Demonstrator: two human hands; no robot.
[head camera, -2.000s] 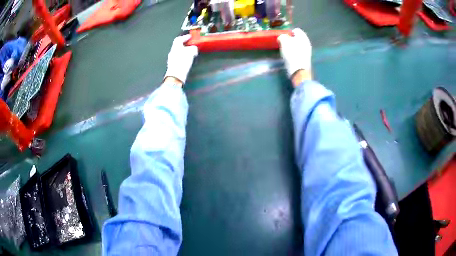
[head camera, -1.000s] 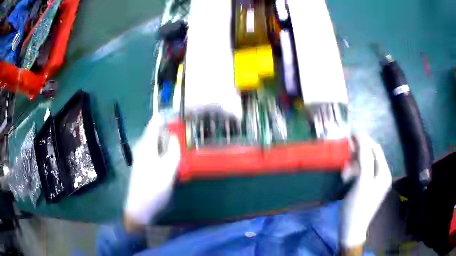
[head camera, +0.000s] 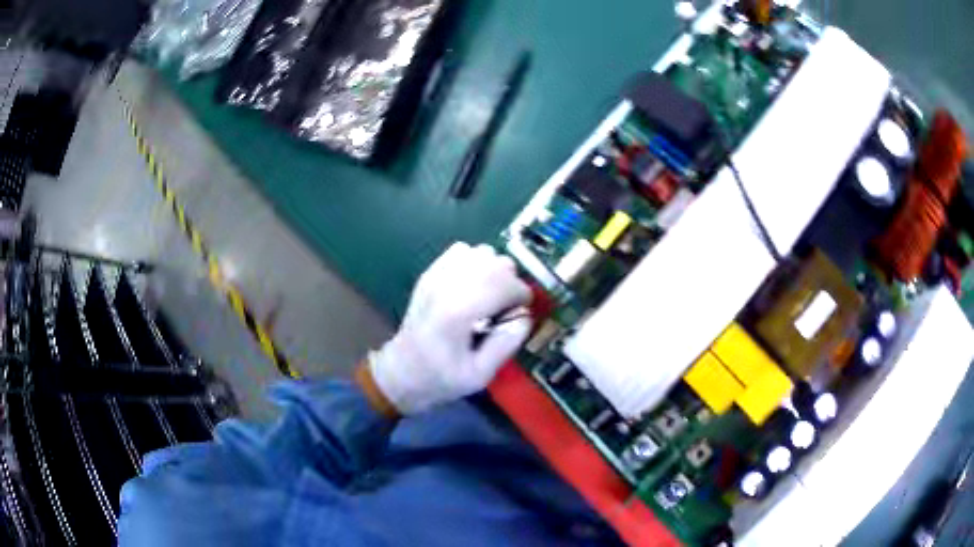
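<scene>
A green circuit board (head camera: 684, 425) lies on a red pad (head camera: 571, 454), tilted across the right half of the head view. It bears long white heatsinks (head camera: 737, 224), yellow blocks (head camera: 739, 374), a brown transformer (head camera: 808, 310) and orange-copper windings (head camera: 924, 203). My left hand (head camera: 454, 331), in a white glove, is at the board's near left corner. Its fingers are curled round the red pad's corner, with thumb and forefinger close together. Whether a small part is also between them cannot be told. My right hand is out of the picture.
A black parts box (head camera: 368, 80) with silvery pieces is at the top, beside a clear bag (head camera: 198, 32). A thin black tool (head camera: 491, 128) lies between box and board. A dark tool (head camera: 942, 502) is cut off at lower right. Floor tape (head camera: 219, 278) and a black rack (head camera: 91, 395) show left.
The view has swung left and down. The board and pad, first far off, were drawn close and now appear slanted at the right. My right hand has left the picture; my left stays at the pad's corner.
</scene>
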